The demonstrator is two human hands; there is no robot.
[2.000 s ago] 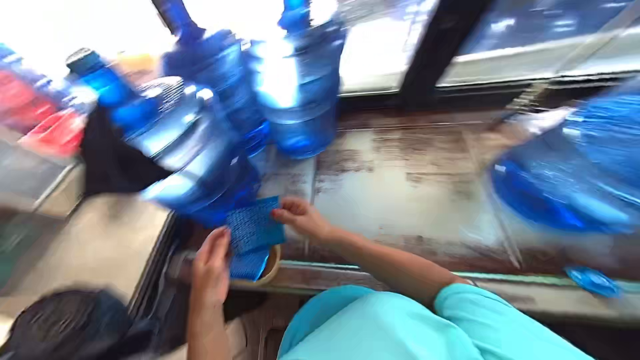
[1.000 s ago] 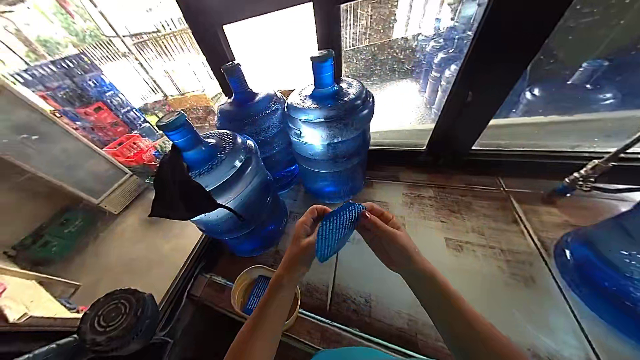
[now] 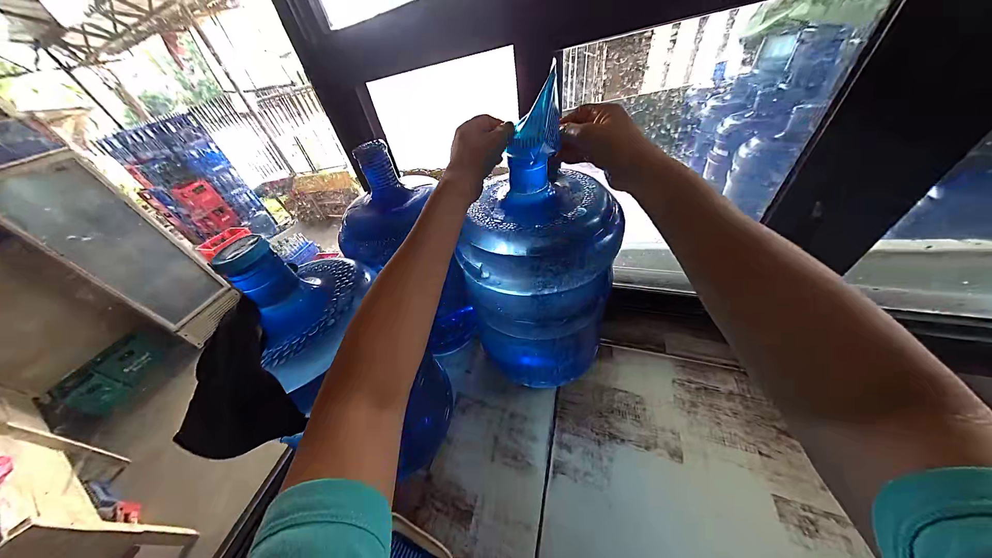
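Observation:
A blue water jug (image 3: 542, 279) stands upright on the wood-patterned tile counter (image 3: 643, 465), beaded with drops. Over its neck sits a blue plastic seal sleeve (image 3: 538, 128), its upper end rising to a point. My left hand (image 3: 482, 147) pinches the sleeve's left side, and my right hand (image 3: 601, 139) grips its right side near the rim. Left of this jug are a second blue jug (image 3: 387, 217) and a nearer blue jug (image 3: 310, 310) with a black cloth (image 3: 236, 387) hanging at its neck. My left forearm partly hides both.
Behind the jugs runs a dark window frame (image 3: 542, 27). A container rim (image 3: 422, 535) shows at the counter's front edge, with blue sleeves inside. Stacked crates (image 3: 198, 205) stand outside at the left, and a green crate (image 3: 116, 372) lies on the floor below.
Both hands have moved from in front of the jugs up to the neck of the right-hand jug. The blue sleeve, flat between my fingers before, is now opened over that neck. The view has moved closer.

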